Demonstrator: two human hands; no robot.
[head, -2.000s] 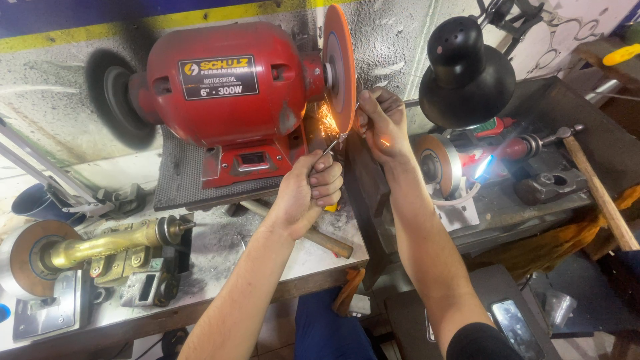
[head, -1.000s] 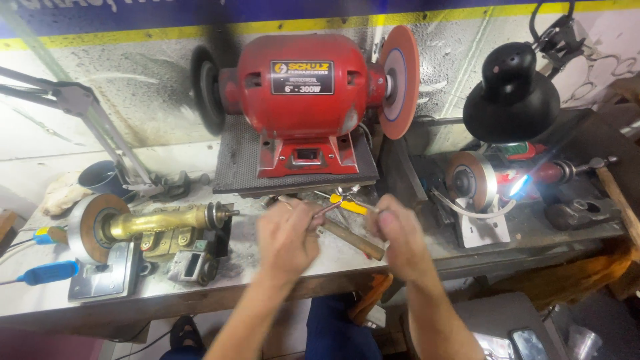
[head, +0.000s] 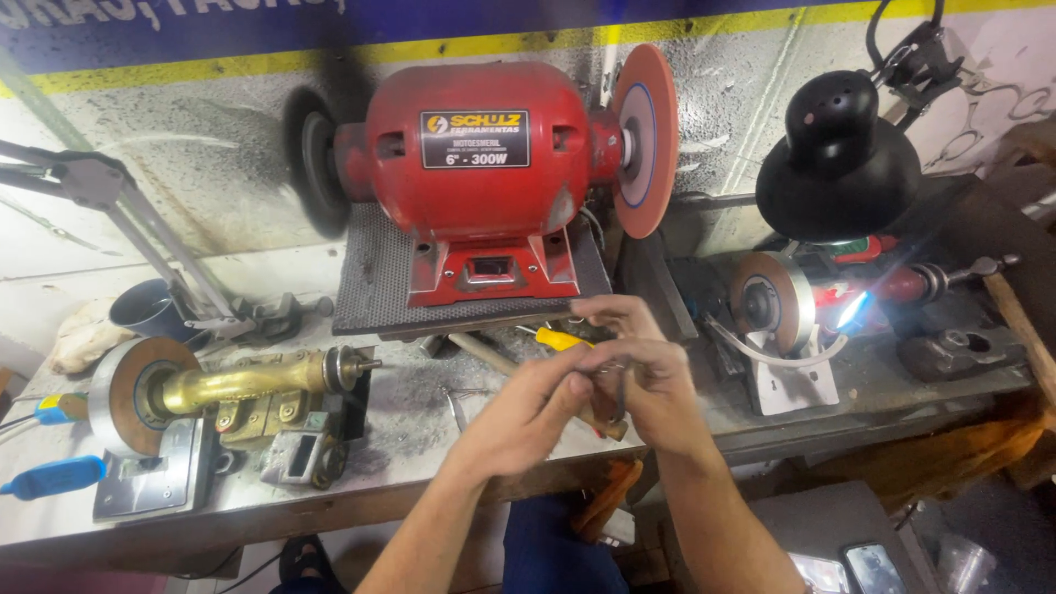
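Observation:
My left hand (head: pixel 532 412) and my right hand (head: pixel 652 379) meet in front of the red Schulz bench grinder (head: pixel 478 157), below its right end. Between their fingers is a small dark metal piece (head: pixel 620 392), largely hidden, with a curved part showing by my right palm; its kind cannot be told. Both hands grip it. The grinder's orange-brown abrasive wheel (head: pixel 648 140) stands above and to the right of my hands. At the grinder's left end the dark wheel (head: pixel 318 161) looks blurred. Behind my hands lie a yellow-handled tool (head: pixel 563 339) and a wooden handle (head: pixel 487 356), partly covered.
A brass-coloured wheel spindle (head: pixel 247 386) stands on the bench at left, near a blue handle (head: pixel 56 478). At right are a black lamp (head: pixel 837 157), a second grinding wheel (head: pixel 771 301), a dark metal block (head: pixel 961 355) and a hammer (head: pixel 1019 322). Phones lie lower right.
My hands have come away from the abrasive wheel, where sparks flew two seconds ago, and are now close together lower down, over the bench's front. The view has shifted.

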